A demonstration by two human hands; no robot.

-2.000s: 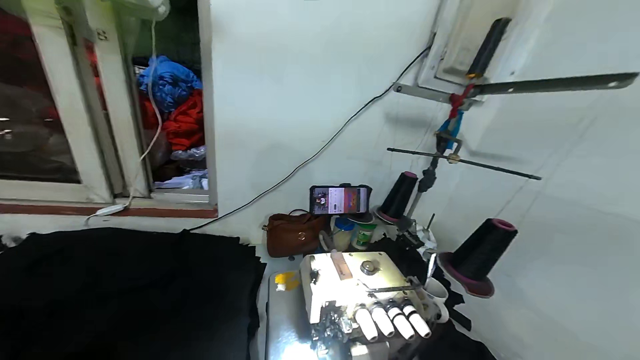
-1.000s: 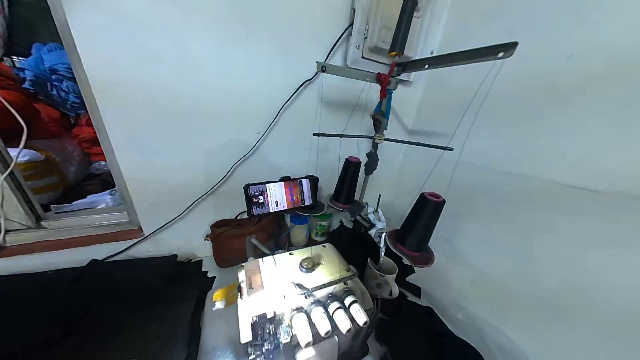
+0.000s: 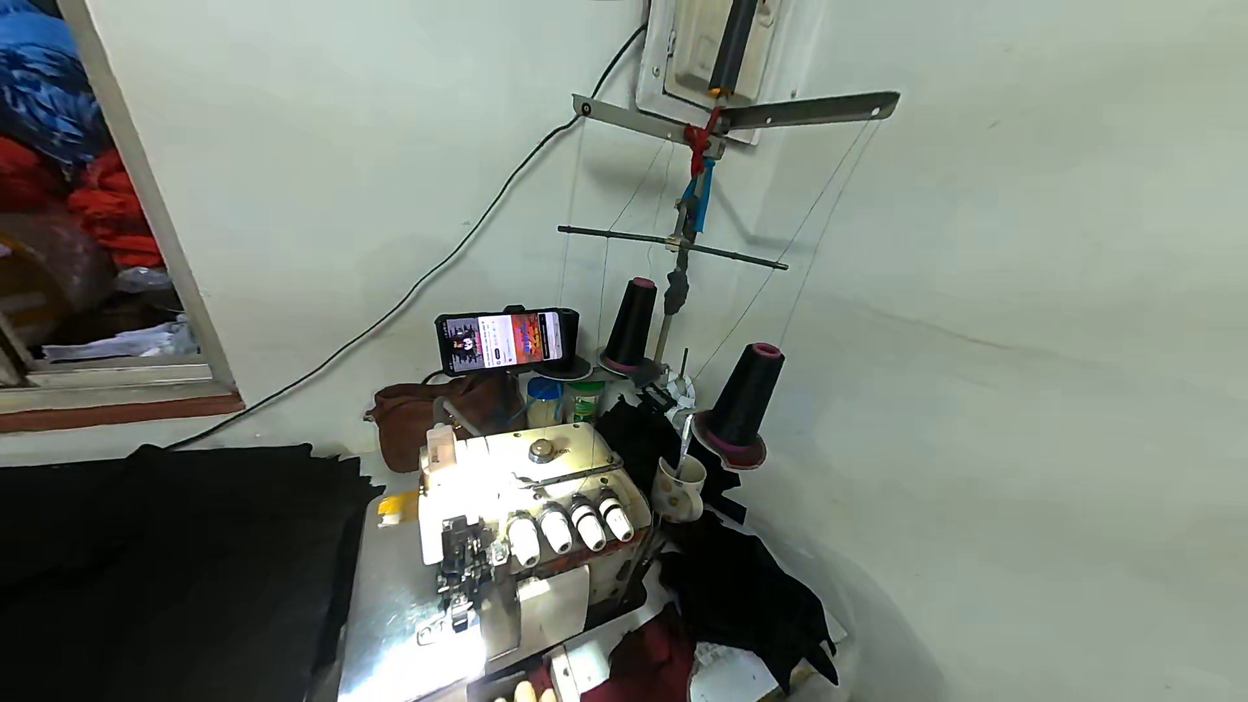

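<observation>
Fingertips of one of my hands [image 3: 526, 693] show at the bottom edge, close to dark red cloth [image 3: 643, 663]; which hand it is and whether it holds anything, I cannot tell. Just above stands a serger sewing machine [image 3: 575, 448], its lamp glare bright on the metal bed [image 3: 390, 585]. Several white tension dials [image 3: 556, 529] line its front. Black thread cones [image 3: 746, 395] stand behind and to the right, under a thread stand [image 3: 682, 244] with strands running down. A large black cloth [image 3: 166, 575] lies left of the machine.
Behind the machine are a brown pouch [image 3: 409, 424], a phone [image 3: 502, 341] with its screen lit, and small jars [image 3: 544, 403]. A cup [image 3: 679, 492] holding a tool stands at its right, near black scraps [image 3: 751, 595]. A cable [image 3: 429, 278] runs along the wall.
The view has swung right and down. Fingertips and dark red cloth have come into sight at the bottom edge. The machine and the black cloth look unmoved.
</observation>
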